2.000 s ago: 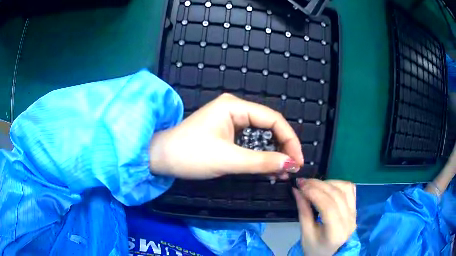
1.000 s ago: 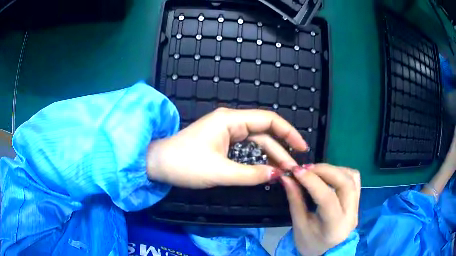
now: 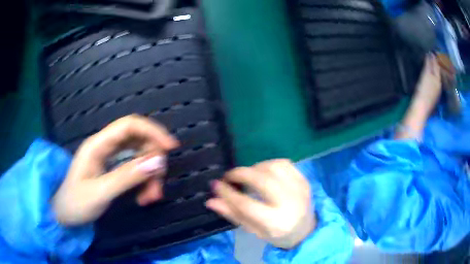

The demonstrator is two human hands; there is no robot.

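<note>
The frame is motion-blurred. The black tray [image 3: 139, 77] lies in front of me on a green mat, its rows of small silver dots smeared into streaks. My left hand [image 3: 111, 170] is cupped over the tray's lower left part, with a blurred cluster of small silver components [image 3: 121, 156] in the palm. My right hand [image 3: 265, 203] is over the tray's lower right edge, thumb and fingertips close together. Blur hides whether a component is between them. The two hands are apart.
Another black tray [image 3: 353, 67] lies to the right on the green mat [image 3: 252, 72]. Another worker's forearm [image 3: 422, 105] and blue sleeve [image 3: 402, 191] are at the right. A dark tray edge [image 3: 118, 11] overlaps my tray's top.
The view has swung right, so my tray sits further left in the picture and more of the other worker shows. My hands, touching a second ago, have separated.
</note>
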